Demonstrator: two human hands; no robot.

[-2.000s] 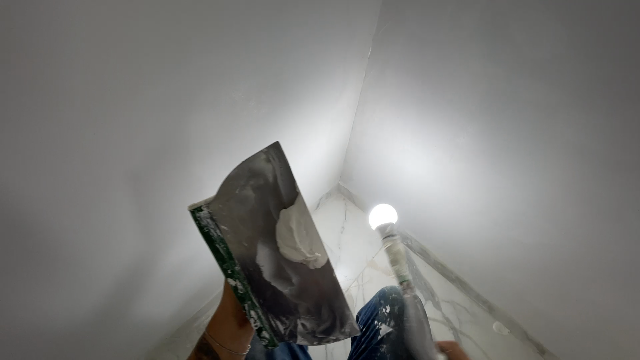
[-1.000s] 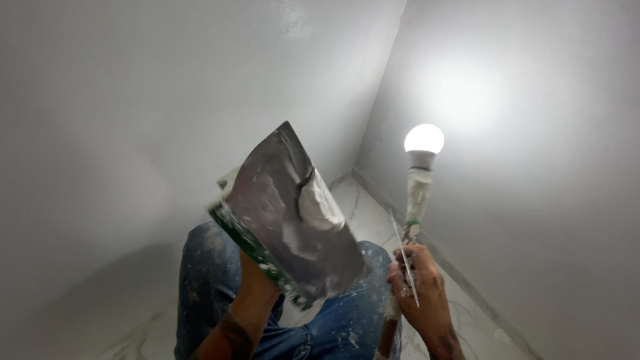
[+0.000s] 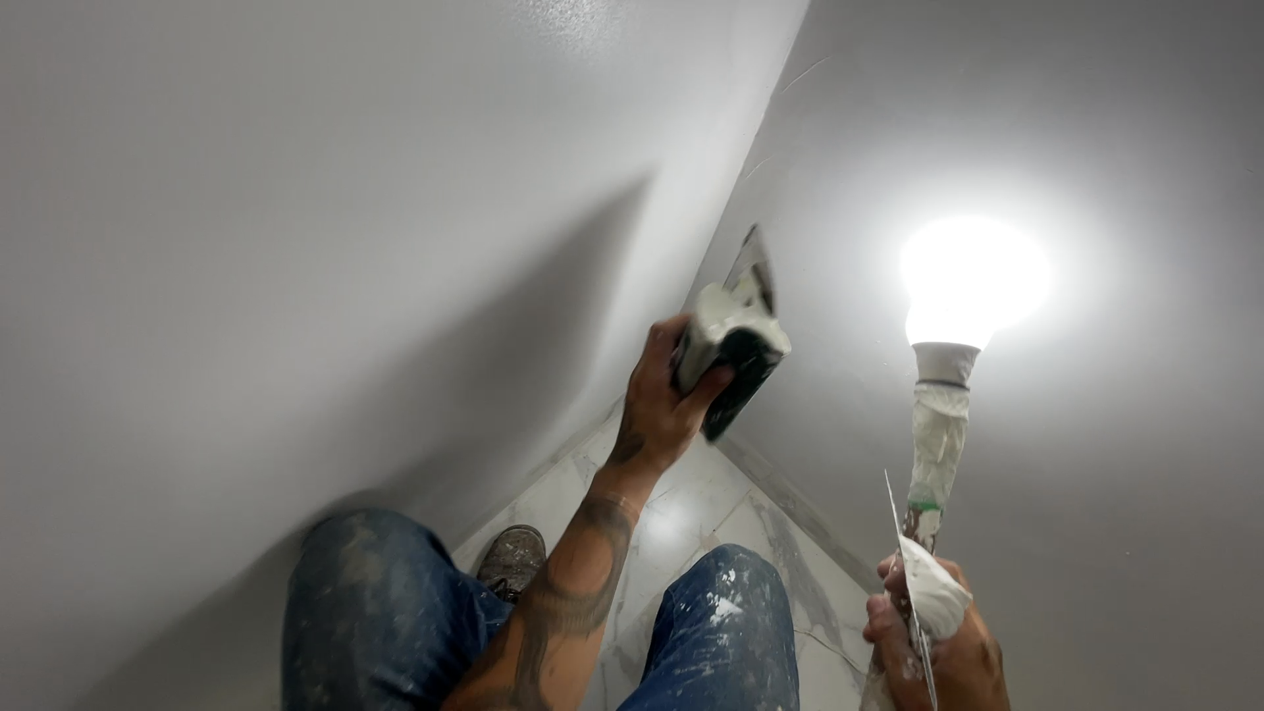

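Observation:
My left hand (image 3: 664,395) grips the handle of a plastering trowel (image 3: 741,346), whose blade is turned edge-on against or close to the right wall near the corner; contact cannot be told. In my right hand (image 3: 933,632) are a taped stick (image 3: 938,444) with a lit bulb (image 3: 976,276) on top and a thin metal putty blade (image 3: 897,513), seen nearly edge-on. A lump of white compound (image 3: 936,591) clings to that blade. The blade's handle is hidden.
Two smooth walls, left (image 3: 346,247) and right (image 3: 1106,474), meet in a corner above a marble-look tiled floor (image 3: 681,504). My jeans-clad knees (image 3: 731,612) and one shoe (image 3: 512,558) are low in view. The trowel casts a shadow on the left wall.
The trowel has turned from showing its broad face to edge-on and moved toward the corner. The white lump earlier on its face now shows on the right hand's blade.

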